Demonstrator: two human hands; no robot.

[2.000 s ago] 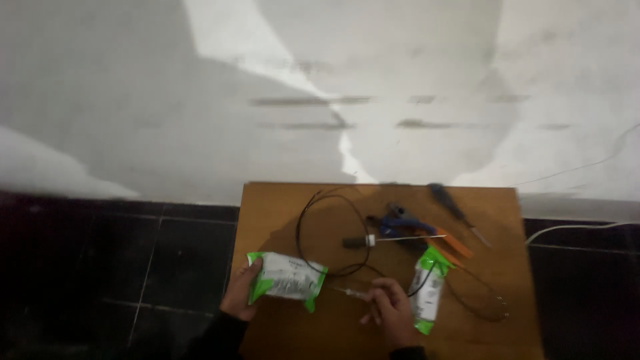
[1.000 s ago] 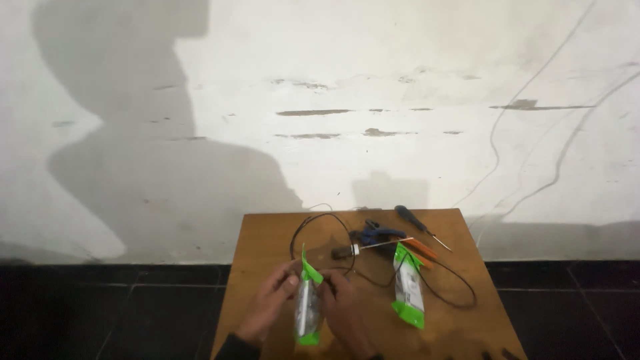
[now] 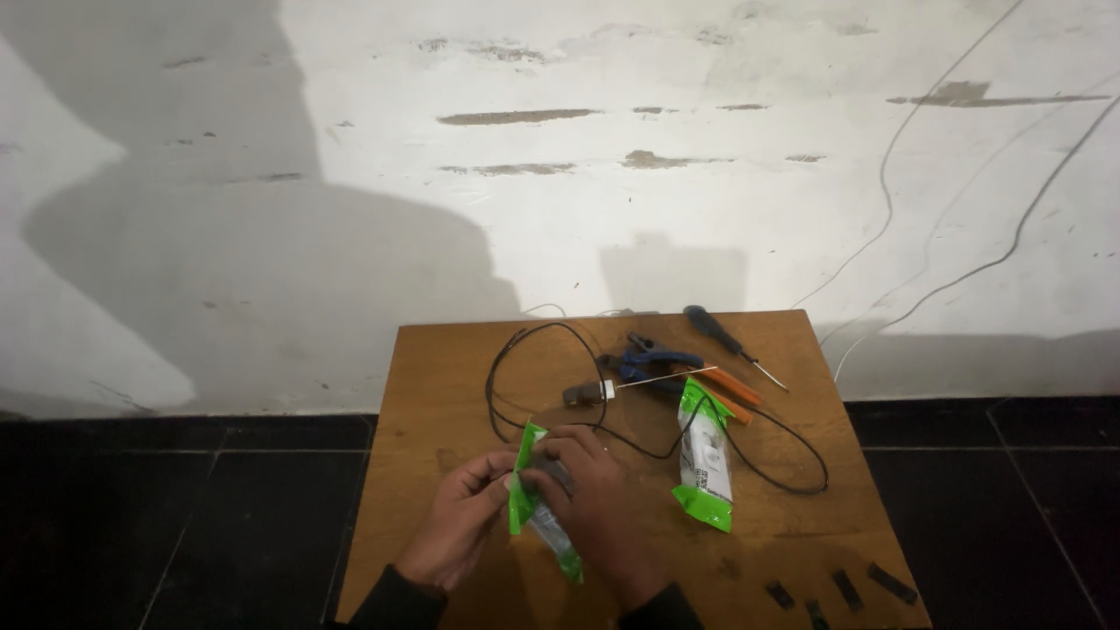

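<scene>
Near the front of the wooden table, my left hand point(image 3: 468, 512) pinches the green end of a clear-and-green plastic packet point(image 3: 522, 490). My right hand point(image 3: 591, 503) grips the same packet from the right, its fingers bent over the upper part. The packet slants down toward the table's front edge; its contents are partly hidden by my fingers. Right of my hands lies a second green-ended packet point(image 3: 707, 455) with a printed white face. A thin black cable point(image 3: 647, 450) runs in loops behind my hands and across that packet.
On the wooden table point(image 3: 420, 385) lie pliers with blue and orange handles point(image 3: 669, 360), a screwdriver point(image 3: 722, 337) and a dark-handled tool with a thin shaft point(image 3: 591, 393). Several small dark pieces point(image 3: 846, 589) lie at the front right. Behind stands a scuffed white wall point(image 3: 560, 219) with hanging cables.
My right hand, earlier holding a thin tool away from the packet, is now on the packet with my left. The packet has turned from lying sideways to pointing down. The view has shifted.
</scene>
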